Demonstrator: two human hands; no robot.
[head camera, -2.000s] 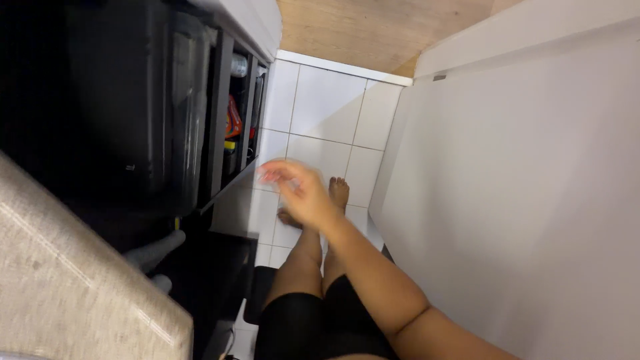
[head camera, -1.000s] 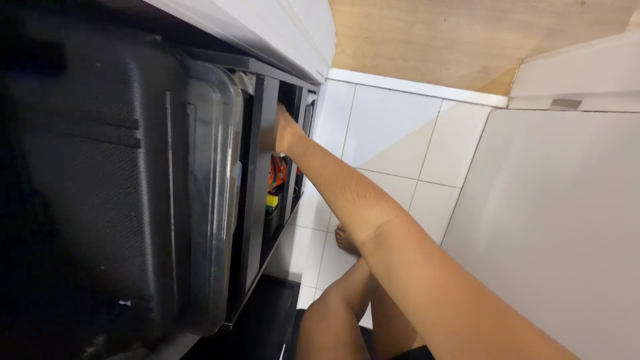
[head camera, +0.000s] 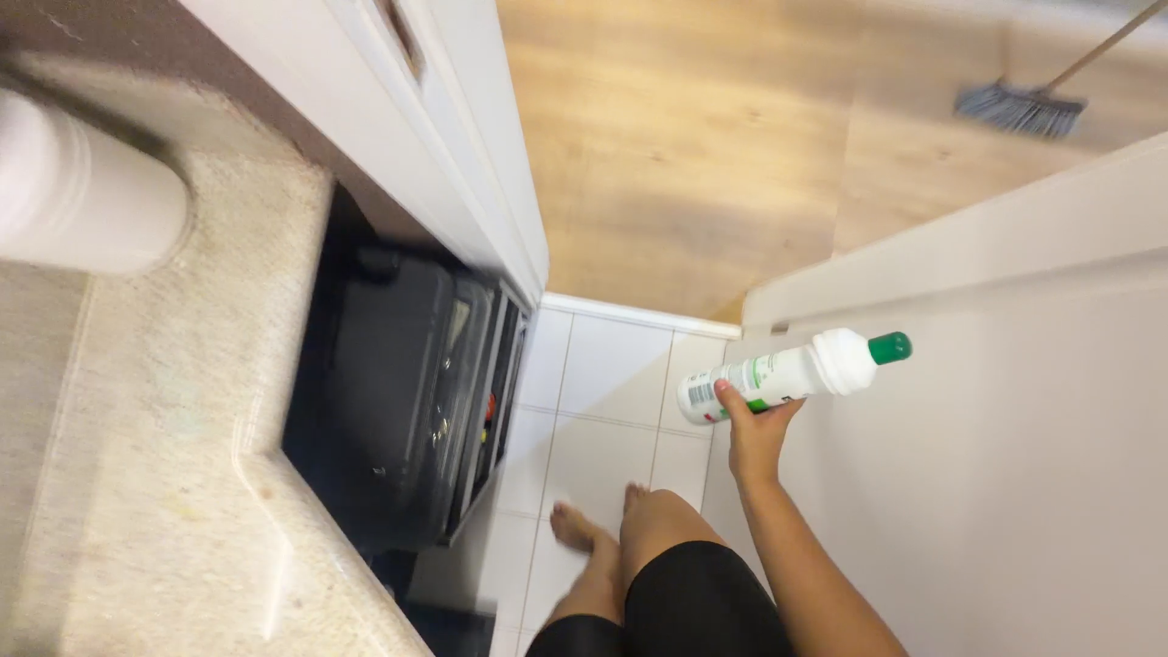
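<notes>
A white plastic bottle (head camera: 794, 374) with a green cap and a printed label lies across my right hand (head camera: 759, 433), whose fingers and thumb are closed round its lower half. The bottle is tilted, its cap pointing right, in front of the white panel on the right. My left hand is out of the frame.
At left is a speckled stone counter (head camera: 210, 383) with a white container (head camera: 100, 192). Beneath it, a dark shelf unit (head camera: 479, 429) holds a black case (head camera: 388, 365). A white door frame (head camera: 438, 137) borders the wood floor, where a broom (head camera: 1022, 108) stands. White tiles lie underfoot.
My right hand was empty two seconds ago and reached into the shelf unit one second ago. Now it is away from the shelves, holding the white bottle. The view has shifted widely.
</notes>
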